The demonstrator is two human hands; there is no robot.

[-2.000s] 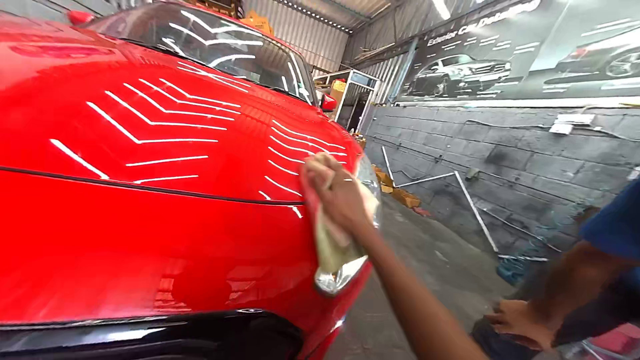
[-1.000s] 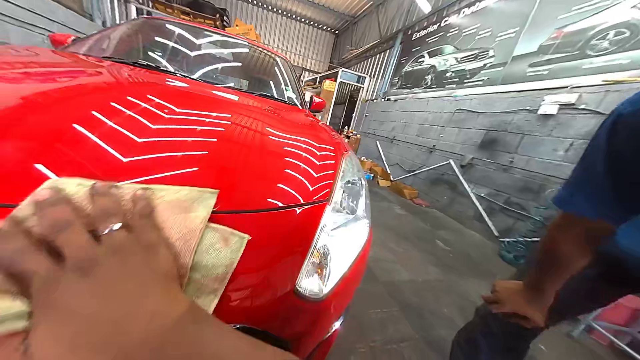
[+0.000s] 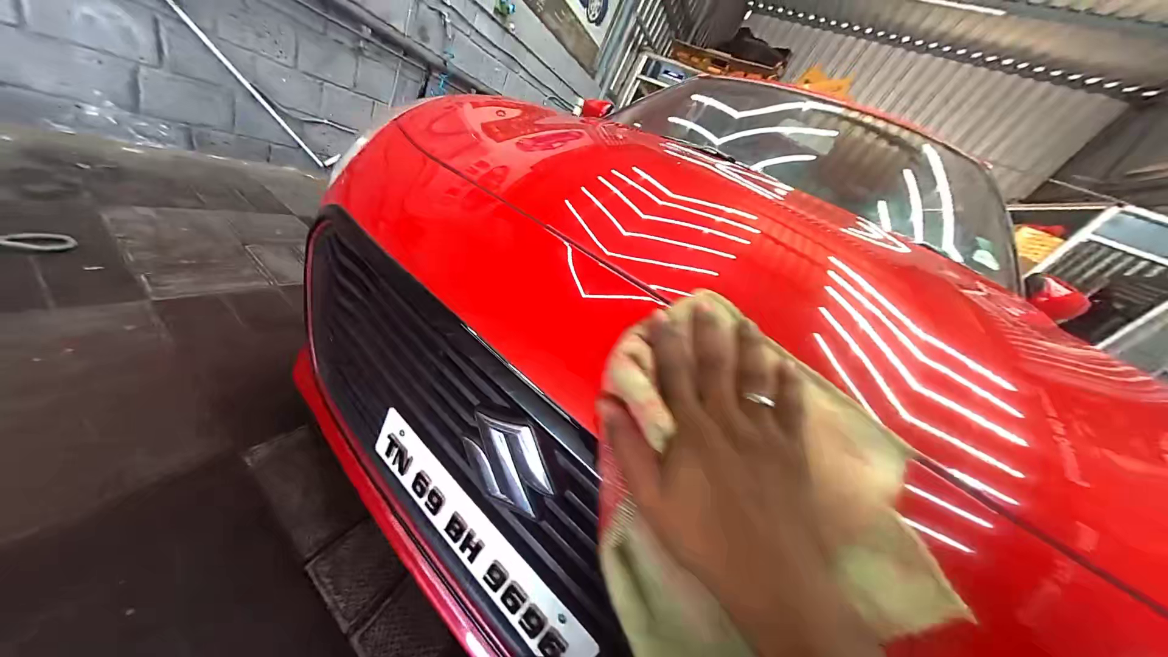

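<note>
My right hand (image 3: 730,456), wearing a ring, lies palm down on a pale yellow-green cloth (image 3: 844,438) with a pinkish part. The cloth is pressed against the front edge of a red car's bonnet (image 3: 493,265), just above the grille. A fold of it bunches between my thumb and fingers, and its loose end spreads to the lower right. Left of my hand are the black grille (image 3: 392,310), the chrome Suzuki emblem (image 3: 511,461) and a white number plate (image 3: 484,547). Bright lamp reflections cross the glossy bonnet. My left hand is out of view.
The windscreen (image 3: 849,155) and a red side mirror (image 3: 1058,297) are beyond the bonnet. A grey block wall (image 3: 228,100) stands at the left, with a white pipe (image 3: 246,82) slanting against it. A ring-shaped object (image 3: 38,242) lies on the dark tiled floor (image 3: 119,411).
My right hand has moved with the cloth from beside a headlight to the bonnet's front edge above the grille. The view has swung round strongly; the other person seen at the right earlier is out of view.
</note>
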